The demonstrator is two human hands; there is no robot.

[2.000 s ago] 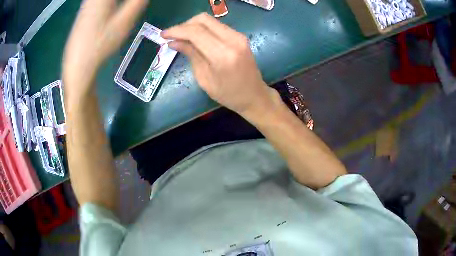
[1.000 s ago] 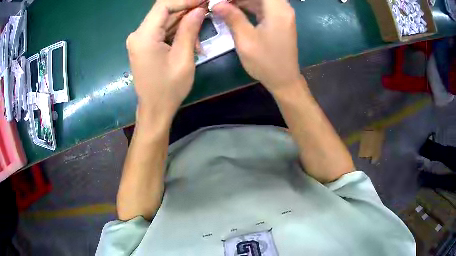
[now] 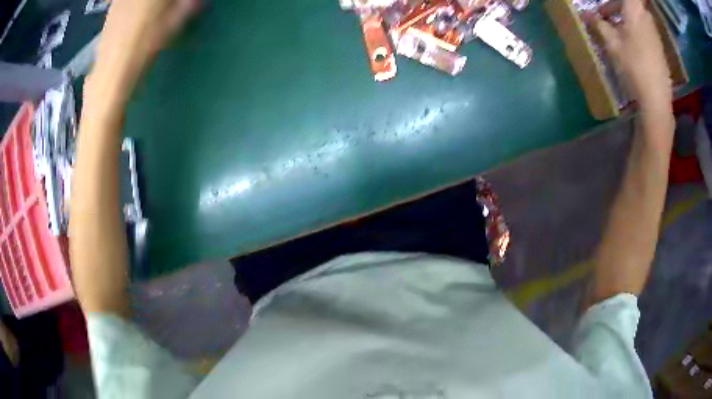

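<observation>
My right hand (image 3: pixel 628 43) is in the open brown parts carton (image 3: pixel 585 66) at the upper right; its fingertips are among the small white parts, and whether it holds one cannot be told. My left hand (image 3: pixel 168 15) is at the top edge on the left, blurred and partly cut off; I cannot see whether it holds anything. A loose pile of metallic covers lies at the top centre, with a copper-orange cover (image 3: pixel 378 48) and a paler silvery cover (image 3: pixel 502 40) at its near edge.
The green bench top (image 3: pixel 273 117) curves across the view. The pink-red parts tray (image 3: pixel 58 261) is at the left edge. Stacked white frames (image 3: pixel 55 156) lie beside it, partly behind my left forearm. A shiny reddish bag (image 3: pixel 493 222) hangs below the bench edge.
My hands have moved apart, the right one to the carton, the left one to the upper left. The frame between them is out of view. The metallic pile has come into view.
</observation>
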